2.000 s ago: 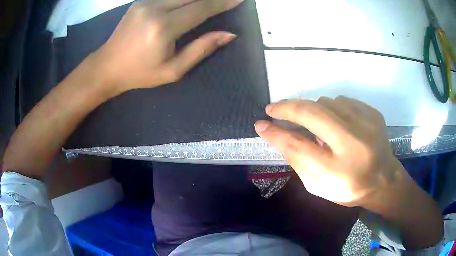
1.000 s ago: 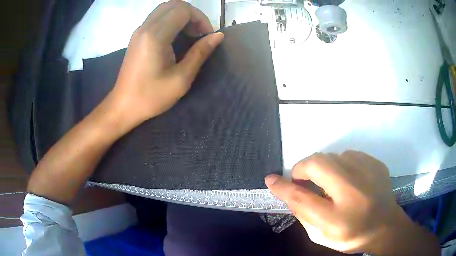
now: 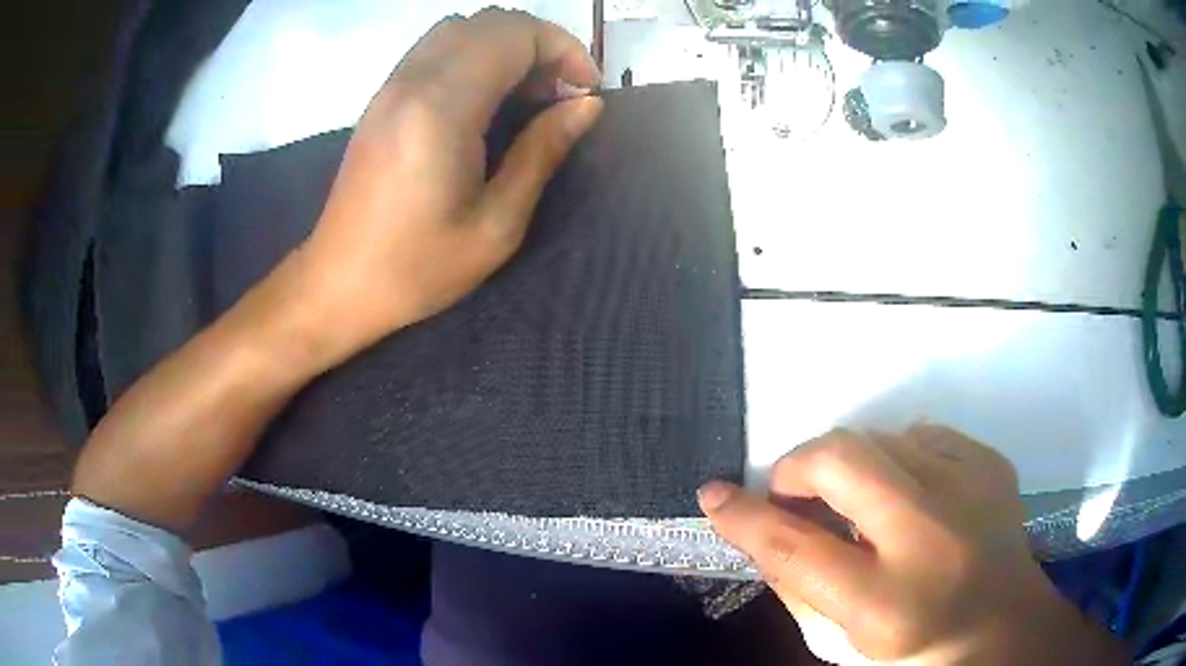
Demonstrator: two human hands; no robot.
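A dark fabric panel (image 3: 572, 338) lies flat on the white machine table, its right edge running from near the presser foot down to the front table edge. My left hand (image 3: 455, 169) pinches the panel's far edge between thumb and index finger. My right hand (image 3: 884, 546) is at the panel's near right corner, with a fingertip touching the corner; whether it grips the fabric is hard to tell. The presser foot (image 3: 758, 20) and the needle plate (image 3: 784, 91) are just beyond the panel's far right corner.
A pale cylinder (image 3: 904, 102) under a dark round part stands right of the needle plate. Green-handled snips (image 3: 1161, 312) lie at the far right, partly cut off. A measuring tape (image 3: 520, 531) runs along the front table edge. More dark fabric (image 3: 143, 299) lies at left.
The view has shifted so the machine parts now show. My left hand went from resting spread on the panel to pinching its far edge. My right hand stays by the near right corner.
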